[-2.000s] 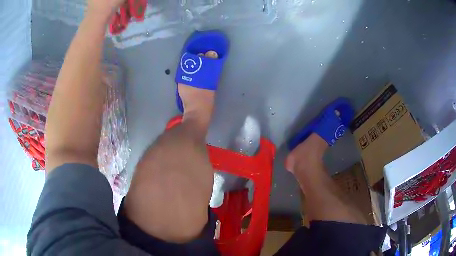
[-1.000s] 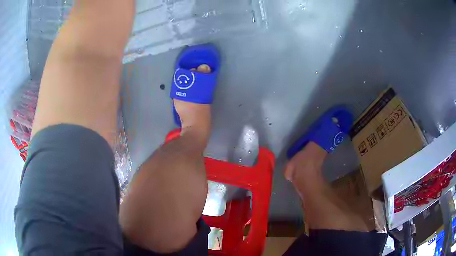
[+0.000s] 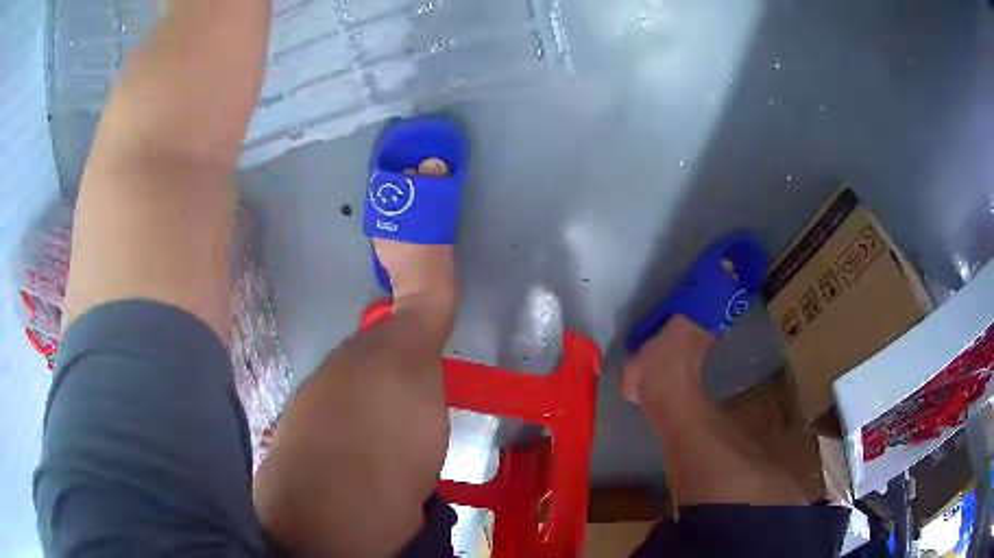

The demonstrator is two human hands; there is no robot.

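A clear ribbed plastic tray (image 3: pixel 398 55) lies on the grey floor at the upper left. My left forearm reaches up across its left part, and my left hand is cut off by the top edge. What the hand touches or holds cannot be seen. Stacked clear trays with red units (image 3: pixel 44 283) stand at the left, partly hidden behind my forearm. My right hand is not in view.
A red plastic stool (image 3: pixel 572 420) stands below, between my legs. My feet in blue slippers (image 3: pixel 420 207) are on the floor. A cardboard box (image 3: pixel 845 305) is at the right, beside a white-framed tray (image 3: pixel 856 409) holding red parts.
My left hand and the red units near it have gone out past the top edge. More of the clear tray shows. The slipper on my left foot sits lower in the picture.
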